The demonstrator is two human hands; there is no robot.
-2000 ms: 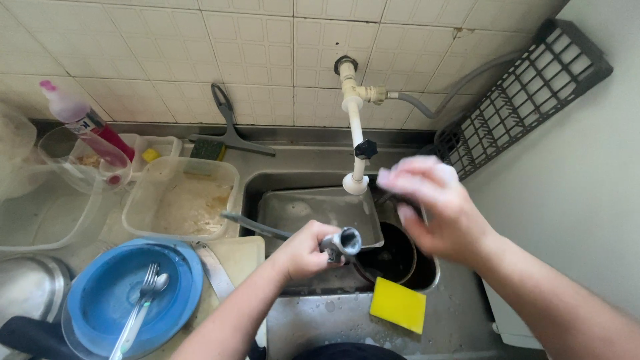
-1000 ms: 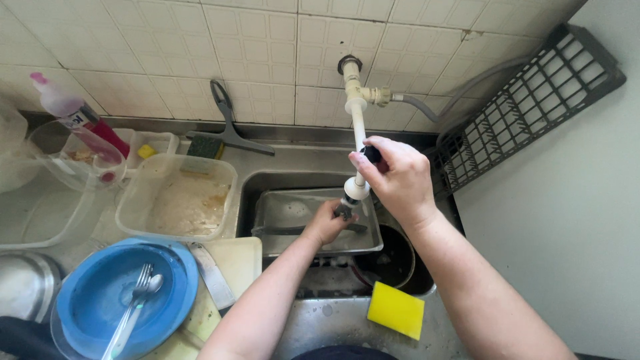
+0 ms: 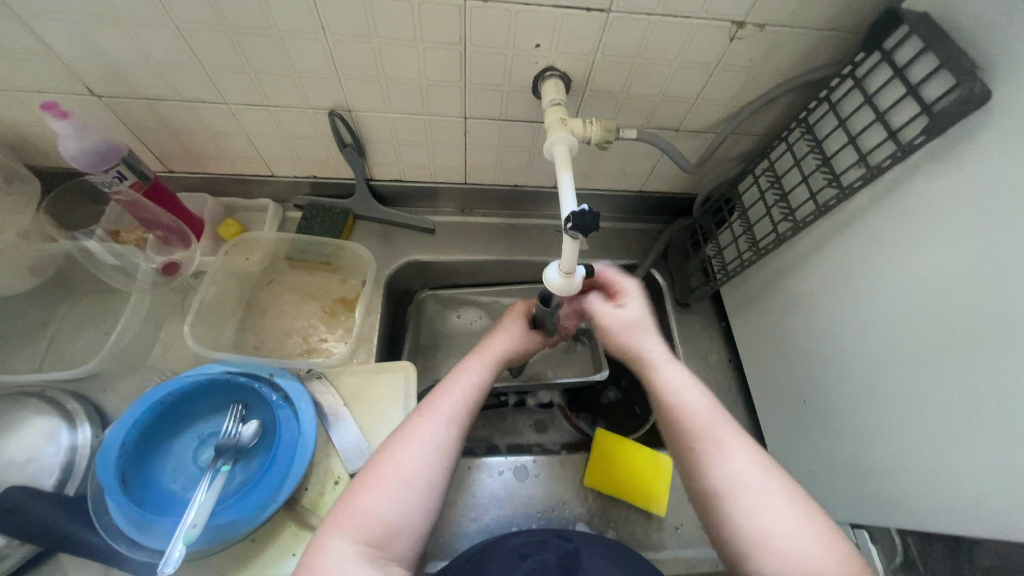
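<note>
Under the spout of the white plastic faucet (image 3: 566, 192), my left hand (image 3: 516, 334) grips a dark grey metal utensil (image 3: 547, 310) whose hollow end points up. My right hand (image 3: 612, 308), blurred, is at the utensil's right side, just below the spout; whether it holds anything is unclear. The faucet's black knob (image 3: 582, 221) sits above both hands. Below them a rectangular metal pan (image 3: 456, 320) lies in the sink, with a dark round pot (image 3: 612, 404) beside it. A yellow sponge (image 3: 629, 472) rests on the sink's front edge.
Left of the sink stand a clear plastic container (image 3: 280, 300), blue plates (image 3: 120, 464) with a fork and spoon, a knife (image 3: 340, 420) on a cutting board (image 3: 388, 392), a squeegee (image 3: 360, 192) and a soap bottle (image 3: 132, 172). A black plastic rack (image 3: 832, 144) leans at right.
My right hand was on the faucet's black knob one second ago and has moved down beside the utensil. My left hand has moved from nearer my body to under the spout since two seconds ago.
</note>
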